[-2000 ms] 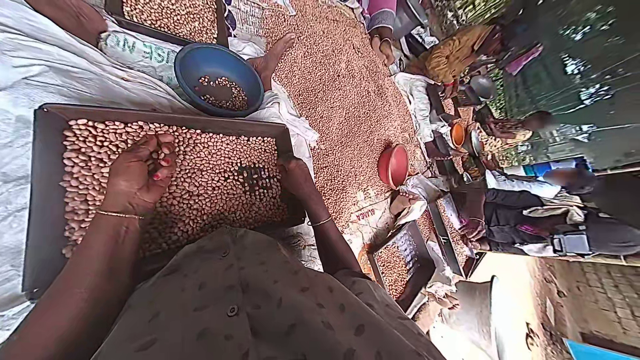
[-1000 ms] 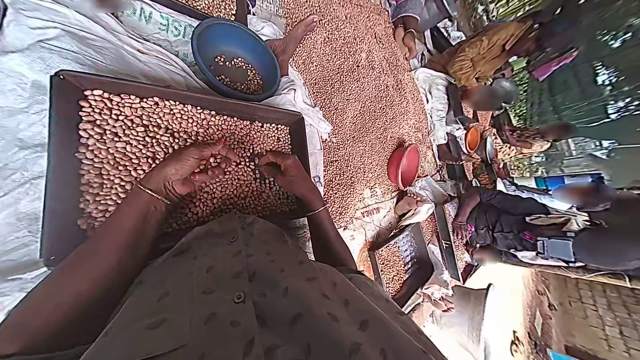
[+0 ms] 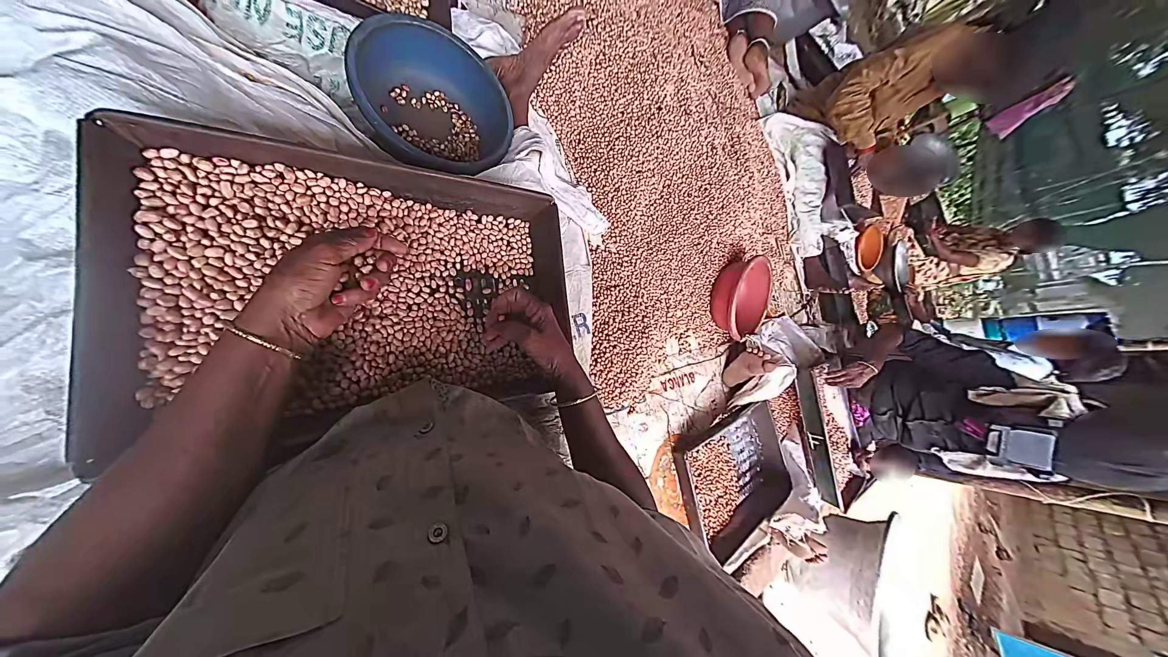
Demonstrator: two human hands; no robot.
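Note:
A dark rectangular tray (image 3: 91, 292) with raised sides lies across the left of the view, holding a layer of shelled peanuts (image 3: 210, 219). Over its middle is my left hand (image 3: 324, 283), palm partly turned up, its curled fingers around a few peanuts. My right hand (image 3: 529, 328) is low at the tray's right end, fingers bent down close to the peanuts; whether it holds any is hidden. Beside its fingertips shows a dark patch of tray bottom (image 3: 476, 290) with few peanuts on it. Each wrist wears a thin bracelet.
A blue basin (image 3: 365, 82) with some nuts touches the tray's far edge, near a person's bare foot (image 3: 547, 55). Peanuts (image 3: 657, 155) spread widely beyond, with a red bowl (image 3: 744, 297) at their edge. Another nut tray (image 3: 776, 456) and several people are at right.
My right hand has drawn back toward the tray's near right side since one second ago, farther from my left hand. The view has shifted somewhat.

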